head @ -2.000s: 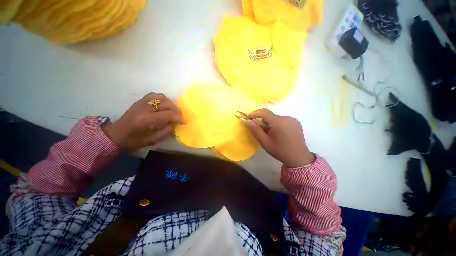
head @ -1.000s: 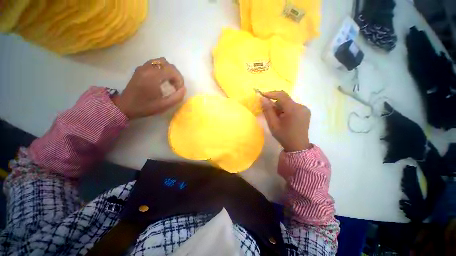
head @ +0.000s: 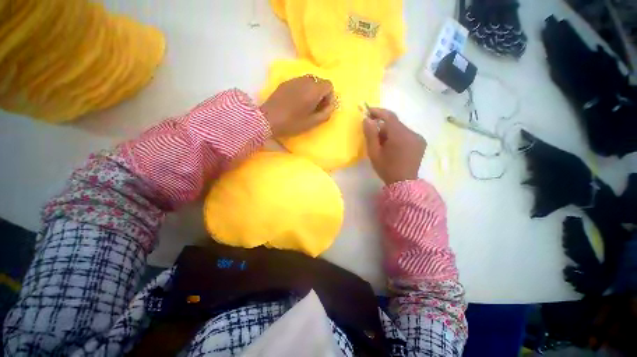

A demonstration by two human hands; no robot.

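A rounded yellow fabric piece lies flat at the table's near edge, with no hand on it. A second yellow piece lies just beyond it. My left hand is over this second piece, fingers curled at its mark, which they mostly cover; whether they pinch the cloth or a thread cannot be told. My right hand is at that piece's right edge, closed on small metal snips with the tip showing. More yellow pieces with a dark mark lie beyond.
A tall yellow stack is at the far left. A black adapter sits on a white power strip, with a pale cord and stick nearby. Black fabric pieces lie at the right, a dark bundle at the top right.
My left hand has left the near yellow piece and moved right and forward onto the second piece. My right hand with the snips has moved forward from the near piece. The view has shifted.
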